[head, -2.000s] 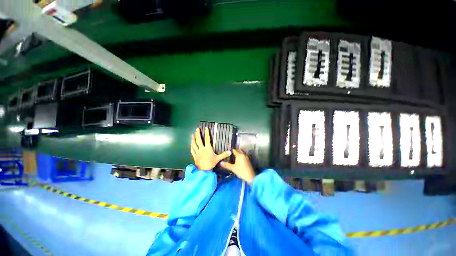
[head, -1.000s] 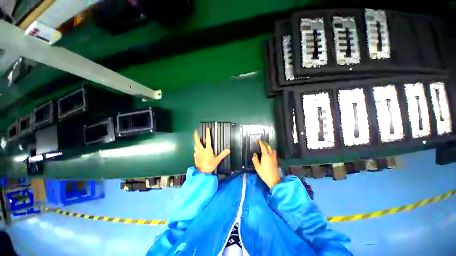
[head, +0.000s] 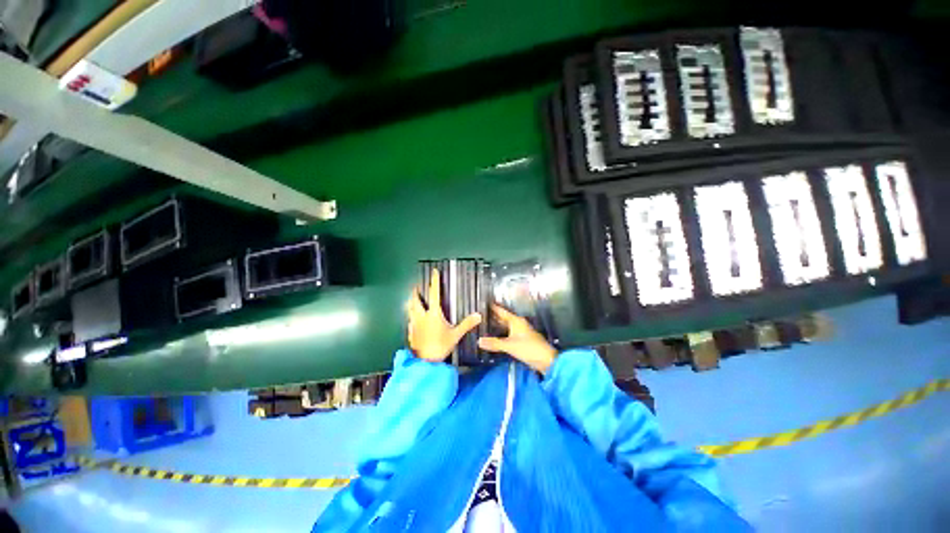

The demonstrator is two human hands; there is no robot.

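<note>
A panel stack (head: 454, 283) stands in front of me on the green bench, its parallel dark edges like ribs with a pale strip across them. My left hand (head: 430, 327) is on the left side of the stack, fingers and thumb spread around it. My right hand (head: 520, 339) is at the right side, its fingertips and thumb against the stack's right edge. What lies under the fingers is hidden. Just right of the stack lies a blurred dark frame (head: 531, 283) with glare on it, partly behind my right hand.
Black foam trays (head: 677, 177) with slotted silvery plates stand at the right. Open black boxes (head: 283, 268) are grouped at the left. A white metal post (head: 208, 156) reaches in from upper left. Small brown blocks (head: 700, 352) are in a row beyond the bench's near edge.
My right hand has moved left from the dark frame to the right side of the stack. My left hand has stayed at the stack. The view has shifted slightly.
</note>
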